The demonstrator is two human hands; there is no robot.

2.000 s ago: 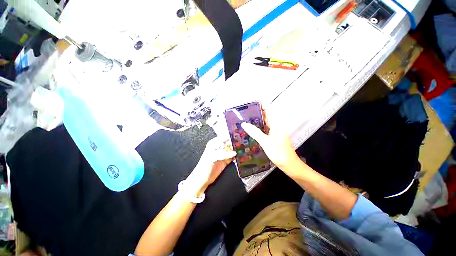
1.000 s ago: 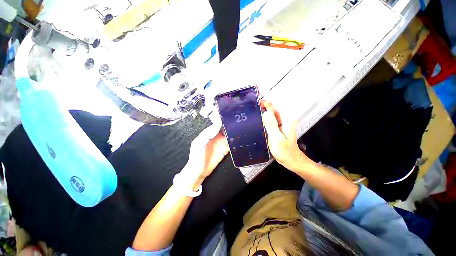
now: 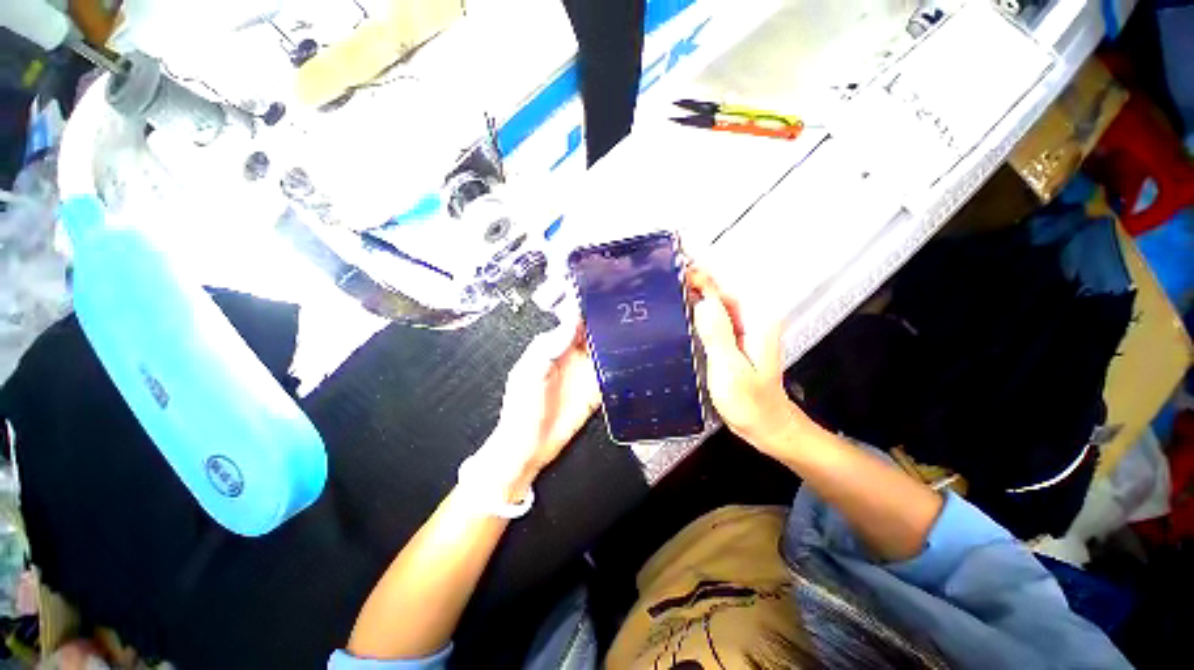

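A smartphone (image 3: 638, 343) with a lit purple screen showing "25" is held upright over the table edge, in front of the needle area. My left hand (image 3: 547, 393) holds its left side, with a white band on the wrist. My right hand (image 3: 740, 360) holds its right side. Black cloth (image 3: 406, 458) lies left of the phone, reaching up to the presser foot area (image 3: 513, 271) and down over the table's edge.
The white sewing machine (image 3: 393, 157) stands ahead, with a black strap (image 3: 609, 79) over it. A light blue oblong attachment (image 3: 197, 380) is at left. Thread snips (image 3: 737, 121) lie beyond the phone. A black bundle (image 3: 982, 353) with a white tie is at right.
The phone screen went from colourful icons to a purple screen showing "25". My right thumb has moved off the screen to the phone's right side. The camera view has shifted.
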